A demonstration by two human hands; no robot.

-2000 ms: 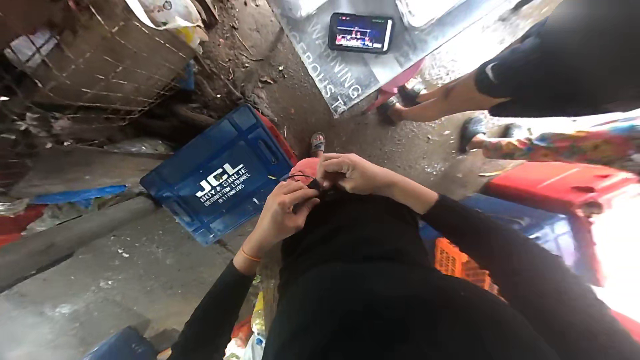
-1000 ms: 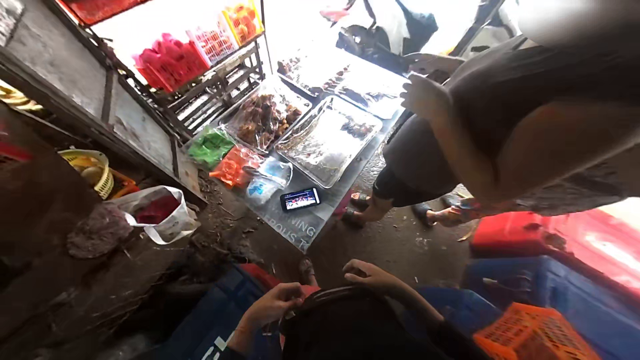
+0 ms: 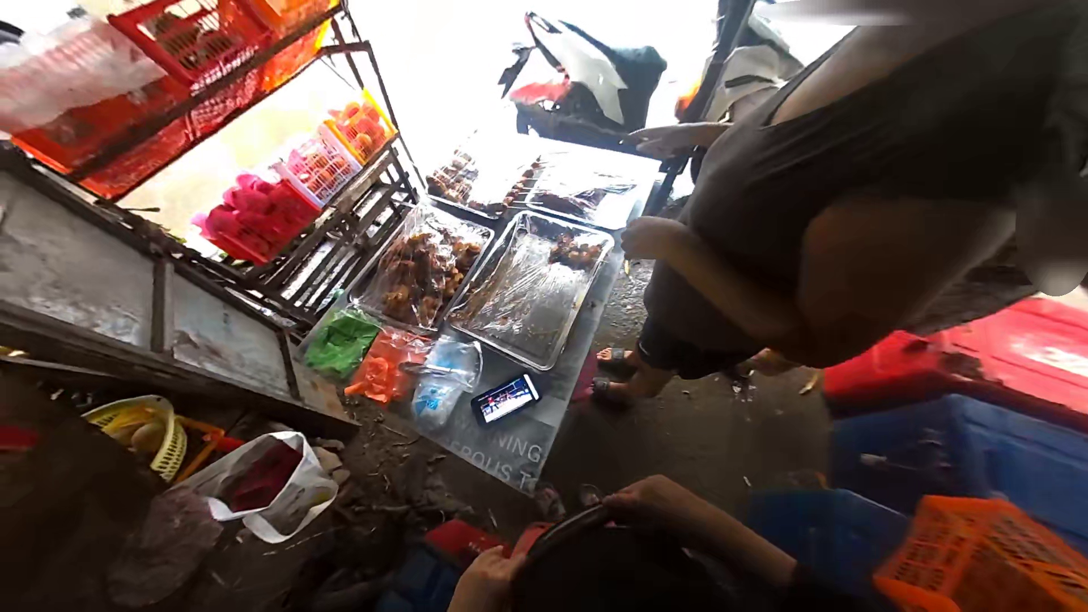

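At the bottom of the head view, my left hand [image 3: 486, 578] and my right hand [image 3: 659, 503] are at either end of a dark curved edge [image 3: 565, 529], which looks like cloth or a bag's rim. The right fingers are closed on that edge. The left hand is at its lower end, its fingers partly hidden. Beyond my hands stands a table [image 3: 552, 416] with printed lettering. A lit smartphone [image 3: 506, 399] lies on it, beside a clear plastic bag [image 3: 446, 378], orange bags [image 3: 387, 365] and green bags [image 3: 342, 342]. Film-covered metal trays [image 3: 531, 289] of cooked food stand behind.
A person [image 3: 731, 280] in dark clothes stands right of the table. Red containers [image 3: 977, 348], blue crates [image 3: 1003, 459] and an orange crate [image 3: 986, 552] are at the right. A white bag [image 3: 272, 489] and a yellow basket [image 3: 144, 433] lie left. Colored baskets [image 3: 319, 166] stand on a rack.
The view has swung up and left, bringing the trays and rack into sight. My hands, close together over my lap two seconds ago, are now apart at the dark edge.
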